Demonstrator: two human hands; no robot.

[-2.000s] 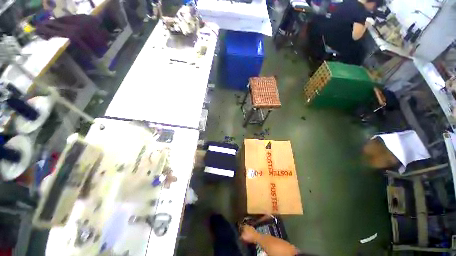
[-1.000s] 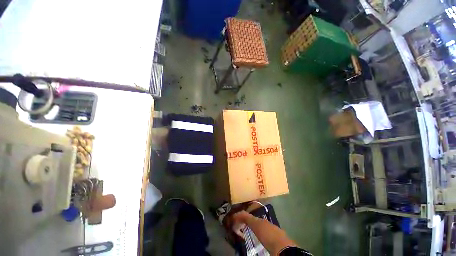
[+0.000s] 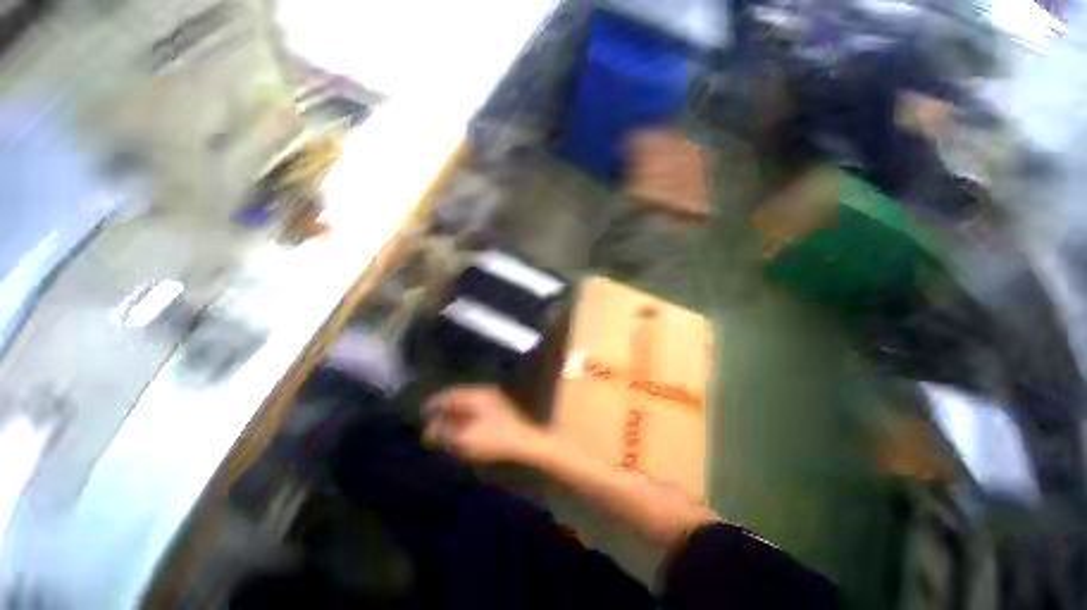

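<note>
The view is strongly blurred. My right hand (image 3: 471, 423) is above my dark-clothed legs, left of a brown carton (image 3: 632, 381) with red-orange lettering. Its fingers look curled, and whether they hold something cannot be made out. My forearm crosses the carton's near part. A black bundle with two white stripes (image 3: 501, 305) lies beyond the hand, close to the carton's left side. My left hand is not in view.
The white machine table (image 3: 358, 226) with its wood edge runs along the left, with blurred metal parts on it. A blue bin (image 3: 626, 95), a brown stool (image 3: 668, 173) and a green box (image 3: 858, 244) stand farther back. A person is at the upper right.
My right hand has moved up and left, from beside the carton's near end to above my legs. The view has turned, and the table takes up more of the left side.
</note>
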